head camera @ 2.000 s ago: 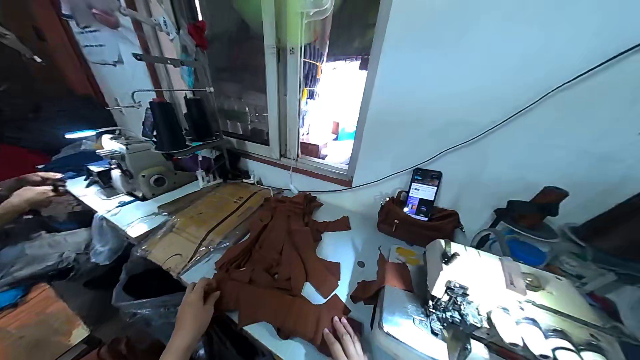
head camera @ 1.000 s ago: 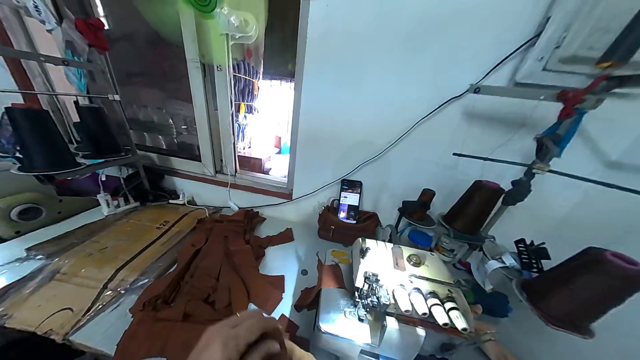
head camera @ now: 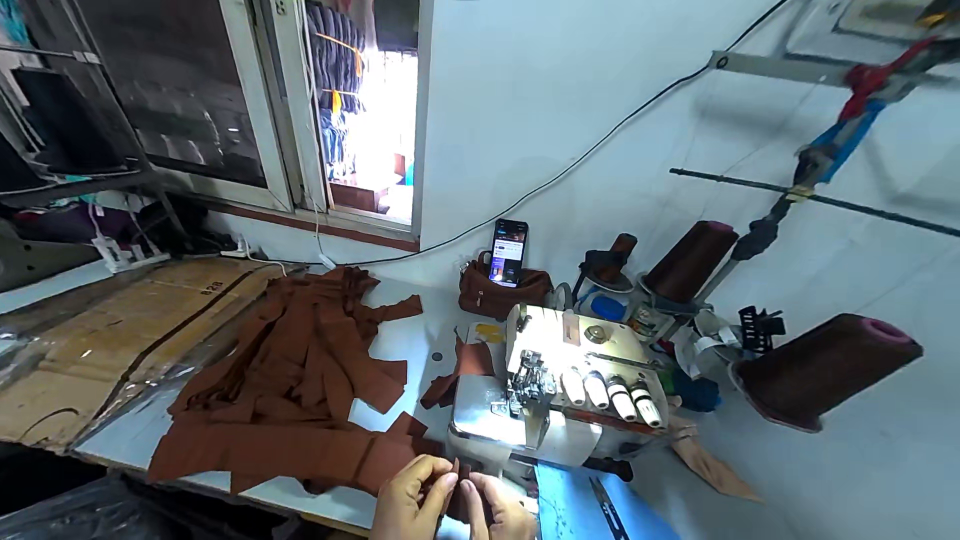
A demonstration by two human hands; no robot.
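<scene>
At the bottom centre my left hand (head camera: 415, 496) pinches the edge of a piece of brown fabric (head camera: 459, 504) between thumb and fingers. Close beside it my right hand (head camera: 501, 510) grips the same piece. Both hands are just in front of an overlock sewing machine (head camera: 585, 360), whose lit needle area shows behind them. Left of my hands a heap of cut brown fabric pieces (head camera: 300, 367) lies on the white table, with a wide brown strip (head camera: 285, 454) along its front. The lower part of the held piece is hidden.
A phone (head camera: 508, 251) leans on a brown pouch (head camera: 502, 292) by the wall. Brown thread cones (head camera: 829, 367) stand at the right. Black thread snips (head camera: 609, 510) lie on a blue surface (head camera: 570, 495). Wrapped cardboard (head camera: 150, 322) covers the table's left side.
The view has swung right from the first frame. My hands, apart and on the fabric heap two seconds ago, are now together in front of the machine, holding a brown piece.
</scene>
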